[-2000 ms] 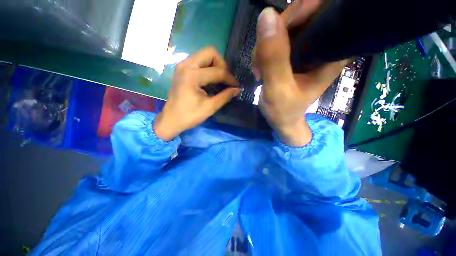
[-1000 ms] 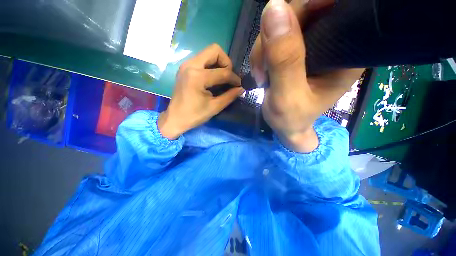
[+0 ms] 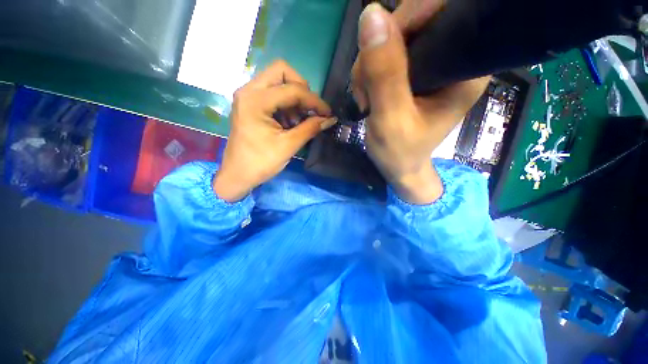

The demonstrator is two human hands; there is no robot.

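An opened tablet (image 3: 489, 135) in a dark frame (image 3: 339, 165) lies in front of me, partly under my hands. My right hand (image 3: 401, 99) is closed around a thick black cylinder, probably an electric screwdriver (image 3: 490, 39), with its tip end over the left part of the device. My left hand (image 3: 266, 128) is beside it, thumb and forefinger nearly together at the device's left edge. Whether a small part sits between those fingertips cannot be told. My right hand and the tool hide the middle of the device.
White strips with yellowish bits (image 3: 546, 153) and dark specks lie on the green mat (image 3: 561, 195) at right. A white sheet (image 3: 217, 43) and clear plastic (image 3: 92, 35) lie at left. Blue bins (image 3: 114, 160), one with red contents (image 3: 174, 153), are below the bench edge. A blue stool (image 3: 595, 309) stands lower right.
Since one second ago my left hand has moved slightly left. My right hand and the black tool have shifted slightly left, showing more of the device's right part.
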